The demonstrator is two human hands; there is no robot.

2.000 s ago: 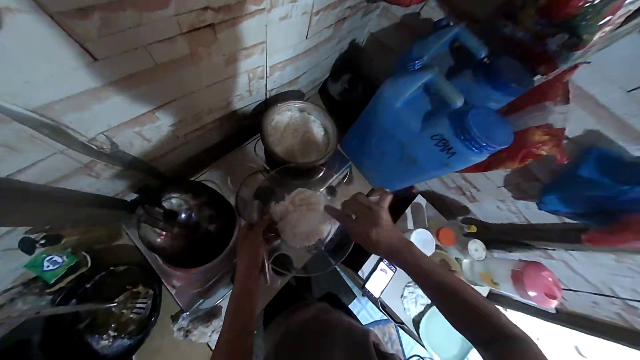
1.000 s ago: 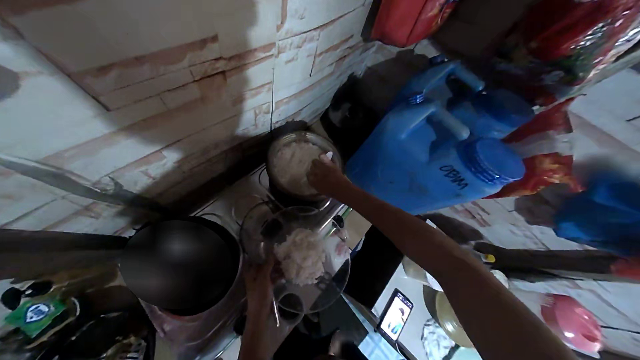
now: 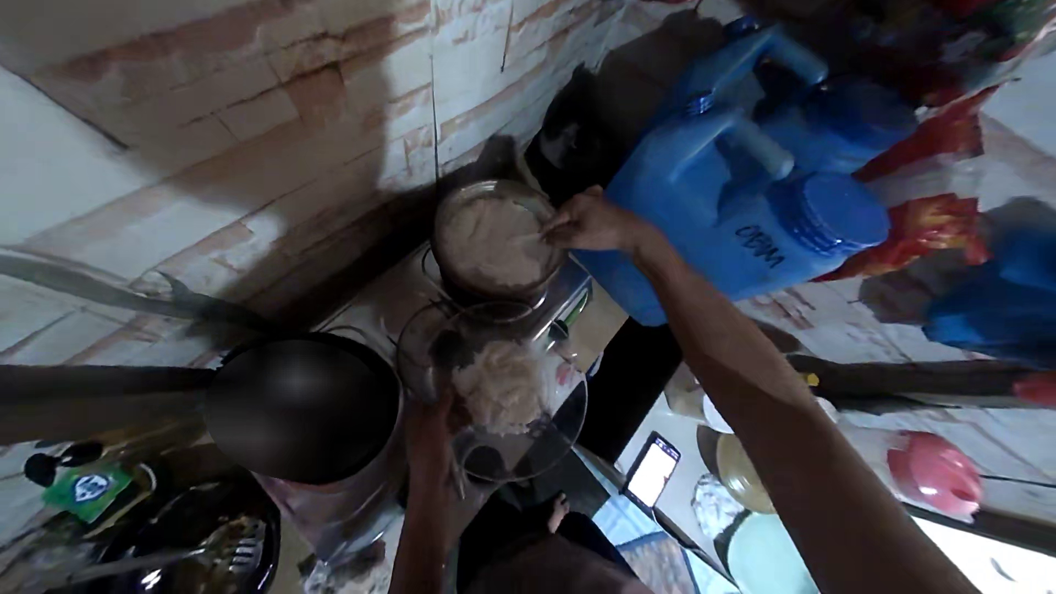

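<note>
A round pot [image 3: 495, 243] filled with a pale, rice-like food sits by the tiled wall. My right hand [image 3: 590, 221] is at its right rim, fingers bent around what looks like a thin, pale utensil reaching into the food; its shape is unclear. In front of the pot, a clear glass plate or bowl [image 3: 569, 412] carries a mound of the same pale food [image 3: 502, 386]. My left hand [image 3: 433, 417] holds this glass dish at its left edge, the fingers partly in shadow.
A large dark pot [image 3: 301, 408] stands left of the dish. Blue plastic jugs [image 3: 701, 198] crowd the right side of the food pot. A pan with a slotted turner [image 3: 239, 549] lies lower left, near a green packet [image 3: 87, 491]. A lit phone [image 3: 652, 470] rests lower right.
My right hand was over the glass dish two seconds ago, then moved up to the pot of food, where it remains near the right rim. My left hand stays at the dish.
</note>
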